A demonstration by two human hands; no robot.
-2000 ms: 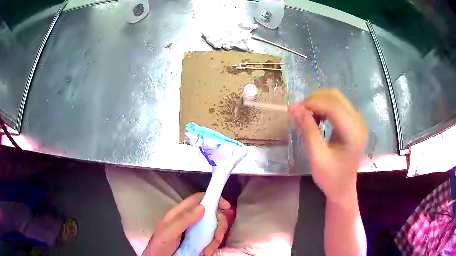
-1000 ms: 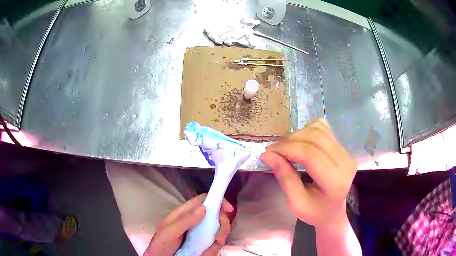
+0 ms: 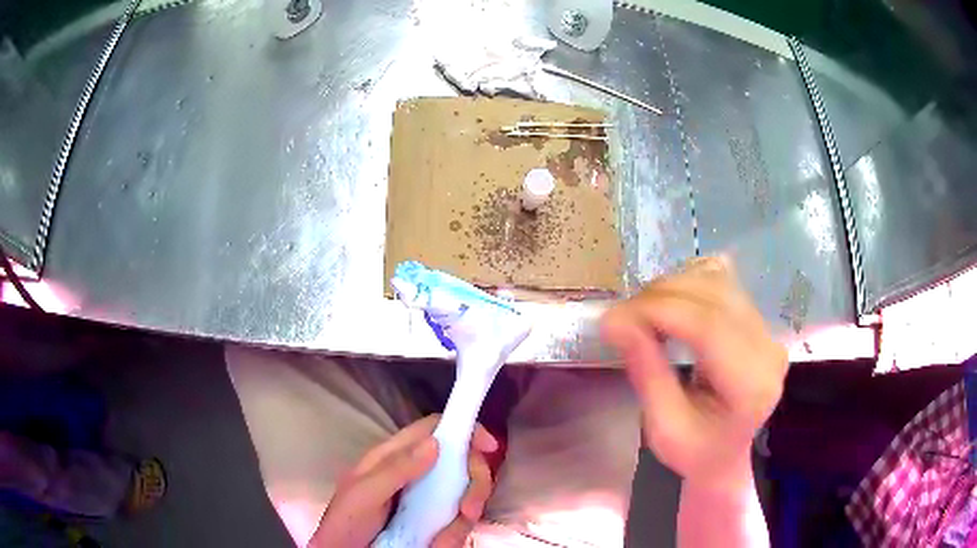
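Observation:
My left hand is closed around the shaft of a pale leg-shaped plastic part, low over my lap. Its light-blue scalloped end points up and left over the bench's front edge, with a purple-blue patch on its underside. My right hand is blurred, to the right of the part and apart from it, with thumb and forefinger brought together. Whether a thin stick is between those fingertips cannot be made out. A small white cup stands on the brown cardboard.
Thin pale sticks lie at the cardboard's far edge. Beyond are a crumpled white rag and a thin rod. Metal dividers flank the sheet-metal bench. A checked sleeve of a person shows at lower right.
My right hand went from beside the cup down to the part's blue end, where a thin stick touched it, and has now moved slightly away to the right. The left hand and part stay nearly still.

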